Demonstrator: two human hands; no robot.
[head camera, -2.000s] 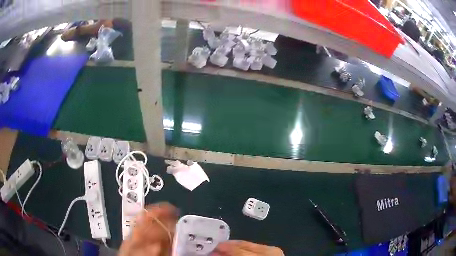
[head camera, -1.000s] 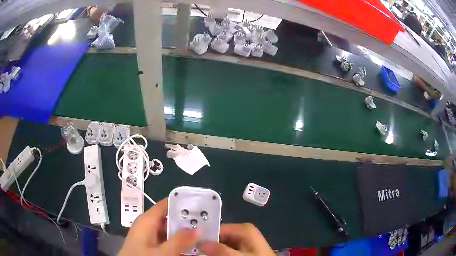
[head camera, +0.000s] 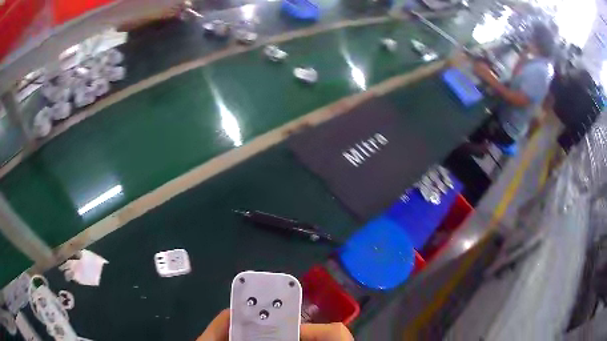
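A white rounded plug adapter (head camera: 265, 308) is upright at the bottom centre, its face with three round metal pins towards me. My left hand (head camera: 215, 328) holds its left side and my right hand (head camera: 326, 332) holds its right side. Both hands are cut off by the lower edge and mostly hidden. A second white socket unit (head camera: 172, 263) lies on the dark green bench to the left. A black slim screwdriver-like tool (head camera: 286, 226) lies on the bench beyond the adapter.
A black mat (head camera: 363, 156) with "Mitra" lettering, a round blue stool (head camera: 377, 252) and a red crate (head camera: 329, 296) are at right. A crumpled white piece (head camera: 85, 268) and power strips (head camera: 50, 310) are at left. A person (head camera: 522, 86) is at upper right. The green belt (head camera: 166, 133) runs behind.
My view has turned right and tilted, bringing the stool, crates and a person into sight. The power strips have shifted to the left edge. Both hands still hold the adapter, now lower in view.
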